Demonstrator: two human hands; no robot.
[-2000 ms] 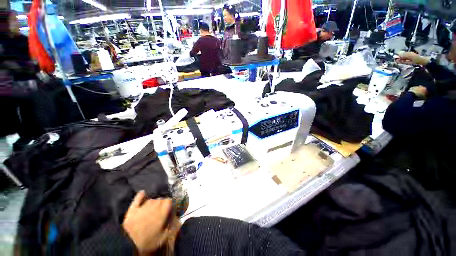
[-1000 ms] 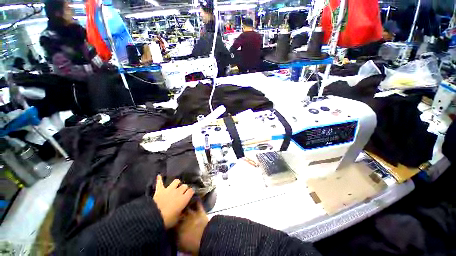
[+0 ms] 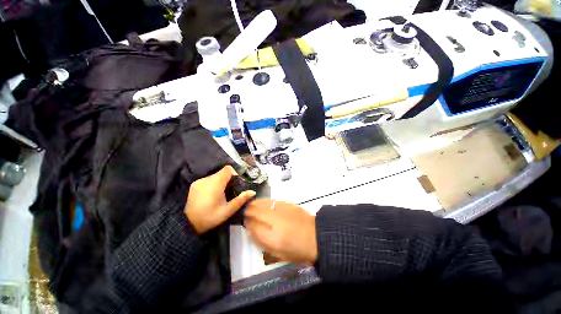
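The dark garment (image 3: 141, 184) lies in a large crumpled heap left of the needle area. The white sewing machine (image 3: 344, 67) stands over its right edge. My left hand (image 3: 212, 199) holds the garment's edge between thumb and fingers, just below the presser foot (image 3: 252, 176). My right hand (image 3: 280, 230) is slightly blurred beside it, close to the left thumb, with its fingertips at the cloth edge. What the right fingertips grip is hidden. The needle tip cannot be made out.
Two black elastic bands (image 3: 302, 89) wrap the machine head. A small clear-lidded case (image 3: 367, 146) and a tan cardboard piece (image 3: 470, 162) lie on the bed. A long white piece (image 3: 249, 42) sticks up at the head's left end. More dark cloth (image 3: 523, 230) lies at the lower right.
The view has moved closer and tilted down to the machine. My hands have moved up against the presser foot area, and my right hand now shows more fully beside the left.
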